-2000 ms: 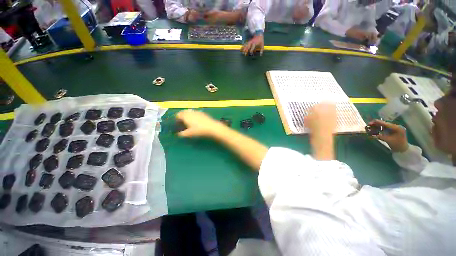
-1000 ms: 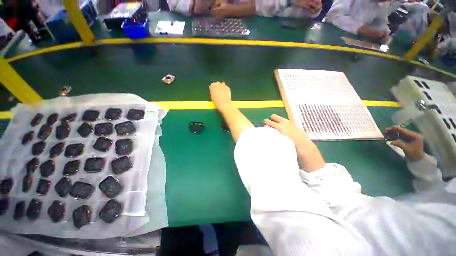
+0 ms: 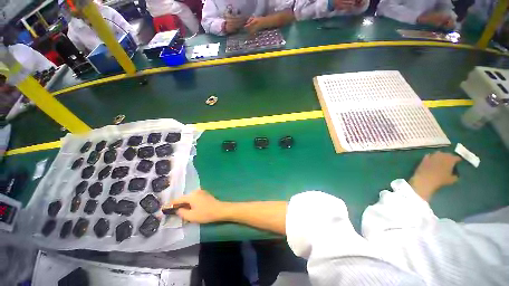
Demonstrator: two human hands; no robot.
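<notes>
Neither of my hands is in view. Nearest in front of me, a white lined tray [image 3: 187, 234] holds rows of black housings [image 3: 137, 184]. Another worker's arm reaches in from the right, and that hand [image 3: 202, 206] pinches a dark housing [image 3: 176, 208], tilted on edge, at the tray's right side. Three more black housings [image 3: 261, 143] lie in a row on the green bench [image 3: 245, 173]. That worker's other hand [image 3: 438, 170] is low over the bench at the right; whether it holds anything is unclear.
A white small-parts board [image 3: 363, 92] lies beyond the arms, near a white strip [image 3: 467, 155]. A pale multi-slot fixture [image 3: 491, 84] stands at the far right. Small metal parts [image 3: 211, 100] lie on the line. Yellow posts [image 3: 50, 103] rise at the left. Workers sit opposite.
The neighbour's reaching hand has moved from the line to the tray's right edge with a housing. Three housings now show in a row. The view has shifted slightly.
</notes>
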